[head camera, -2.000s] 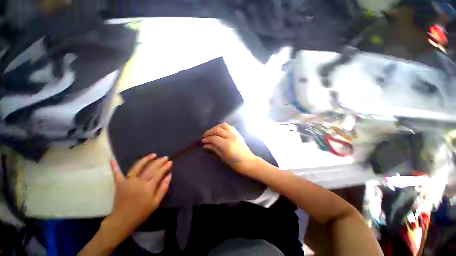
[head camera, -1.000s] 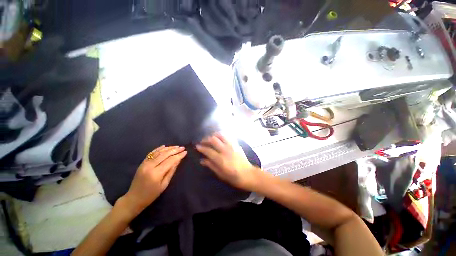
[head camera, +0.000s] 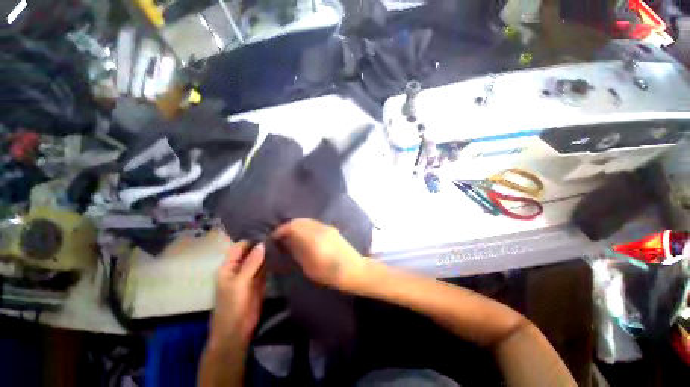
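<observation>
The dark garment panel (head camera: 295, 185) is bunched and folded at the table's front edge, with part of it hanging down towards my lap. My left hand (head camera: 243, 276) grips its near left part between thumb and fingers. My right hand (head camera: 318, 249) pinches the cloth just right of my left fingertips. The cloth between the hands is blurred, and my fingers partly hide it.
The white sewing machine (head camera: 529, 106) stands at the right. Scissors with red and yellow handles (head camera: 514, 198) and slim snips (head camera: 475, 198) lie before it. A dark block (head camera: 616, 202) is further right. A cut-piece stack (head camera: 170, 181) lies at left, a blue basket (head camera: 175, 355) below.
The panel lay flat under both hands; now it is gathered up and folded. Both hands have closed on it. The view has shifted, showing more at left.
</observation>
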